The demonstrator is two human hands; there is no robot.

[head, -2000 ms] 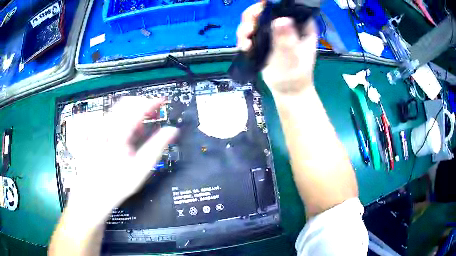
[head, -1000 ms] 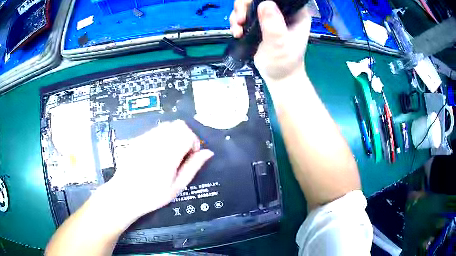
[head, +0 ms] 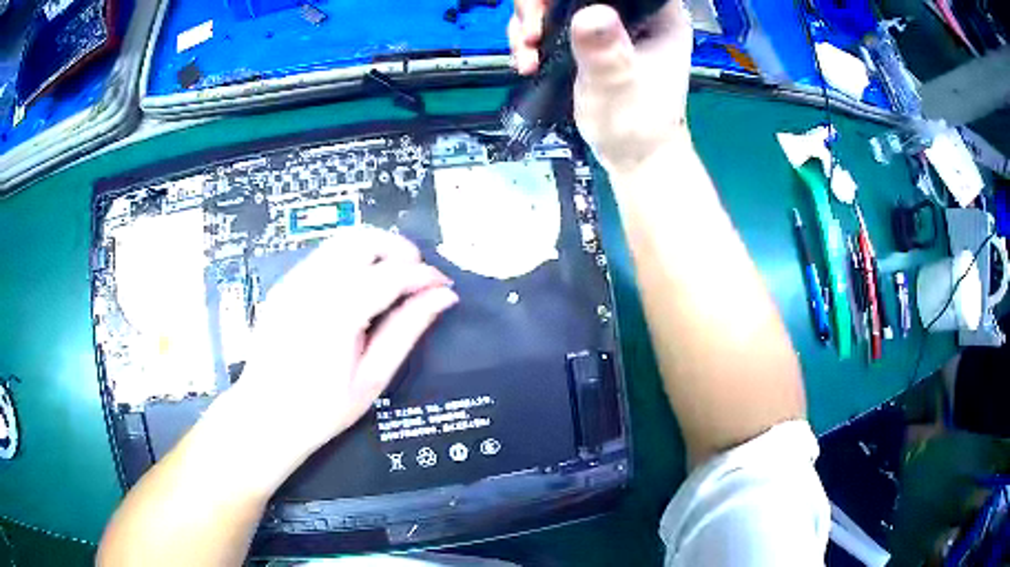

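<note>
An opened laptop base (head: pixel 487 366) lies on the green mat, its motherboard with a silver chip (head: pixel 320 217) along the far half and a black battery with white print (head: pixel 443 426) on the near side. My left hand (head: pixel 343 316) is over the middle of the laptop, thumb and fingertips close together; whether a small part is between them cannot be told. My right hand (head: pixel 631 94) grips a black electric screwdriver (head: pixel 543 102), its lower end over the far edge of the laptop near the round white area. The bit tip is too blurred to make out.
Blue-matted trays (head: pixel 366 44) stand behind the laptop. Pens and hand screwdrivers (head: pixel 869 282) lie at right, beside a white round object (head: pixel 950 294) with a cable over it. A dark box with a red rim (head: pixel 67 50) is at far left. A white ring-shaped thing is at the left edge.
My left hand moved from the laptop's left side to its middle, and its fingers came together. My right hand with the screwdriver moved slightly left. The orange spot near my left fingertips no longer shows.
</note>
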